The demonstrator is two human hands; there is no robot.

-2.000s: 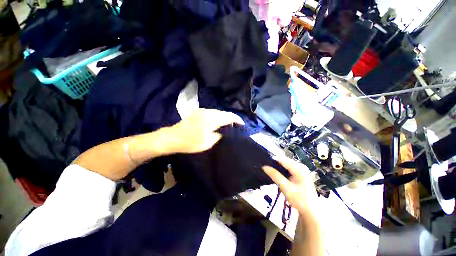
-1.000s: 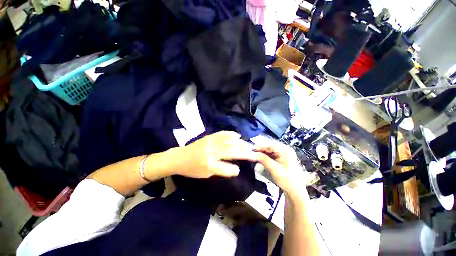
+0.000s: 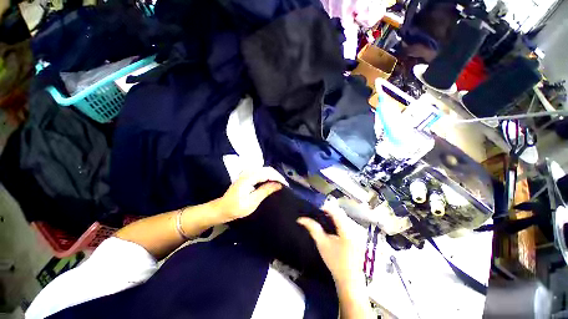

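Note:
A dark garment panel (image 3: 280, 224) lies between my hands, left of the sewing machine. My left hand (image 3: 249, 194) holds its upper left edge between thumb and fingers. My right hand (image 3: 333, 240) is on its right side, with the thumb on the cloth and the fingers at the edge. The dark, oily overlock machine (image 3: 430, 193) stands just right of my hands, with two pale knobs on its front. The cloth's lower part hangs towards my lap. I cannot tell whether its edge touches the needle area.
A large navy and black garment pile (image 3: 180, 137) is behind and left. A turquoise basket (image 3: 103, 103) and a red crate (image 3: 68, 240) are at left. Red snips (image 3: 370, 252) lie on the white table (image 3: 436, 280). Black-handled scissors (image 3: 515, 140) and black thread cones (image 3: 458, 55) are at right.
My hands have moved apart from where they met near the machine. The cloth now spreads between them, lower and nearer my lap. The red snips show again and the view has shifted slightly.

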